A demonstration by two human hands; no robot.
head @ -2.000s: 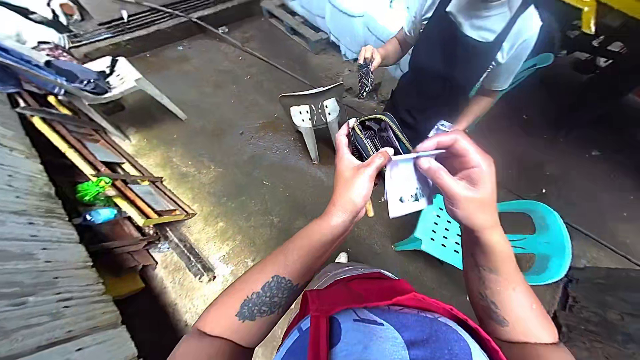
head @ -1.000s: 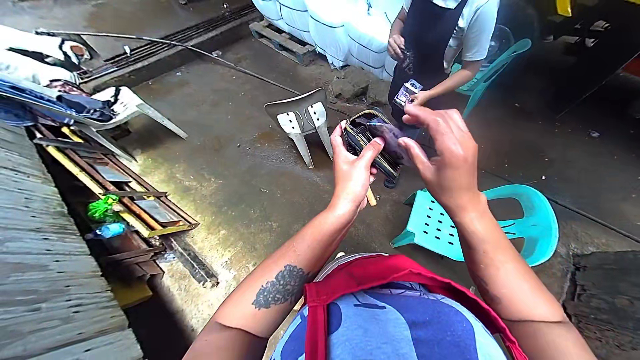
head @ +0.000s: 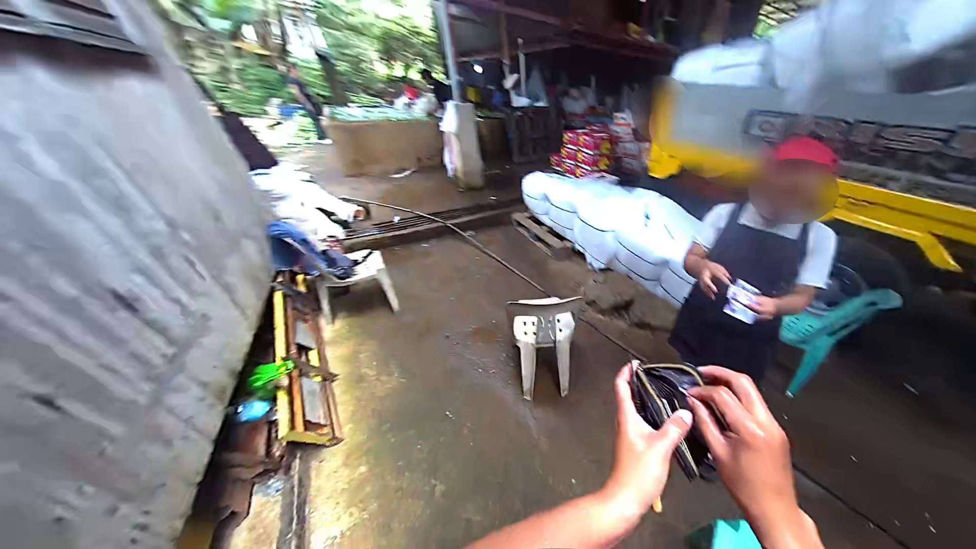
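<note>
My left hand [head: 648, 442] grips the near left side of a dark zip wallet [head: 665, 412], which is spread wide with its inner pockets showing. On the wallet's right side lies my right hand [head: 736, 427], its fingertips at the inside edge; whether they pinch something there is hidden. Beyond the wallet stands a person in a dark apron and red cap, who holds a small printed packet or paper [head: 741, 301] in both hands.
A white plastic chair [head: 543, 328] stands ahead on the wet concrete floor. A teal chair [head: 835, 328] is behind the person, and part of another teal thing [head: 724, 534] shows at the bottom. White wrapped sacks [head: 618, 229], a wooden pallet [head: 540, 235] and a yellow-framed truck [head: 900, 206] lie beyond.
The whitish paper seen between my hands two seconds ago is no longer visible. My right hand has come down to the wallet. The view has tilted up a lot.
</note>
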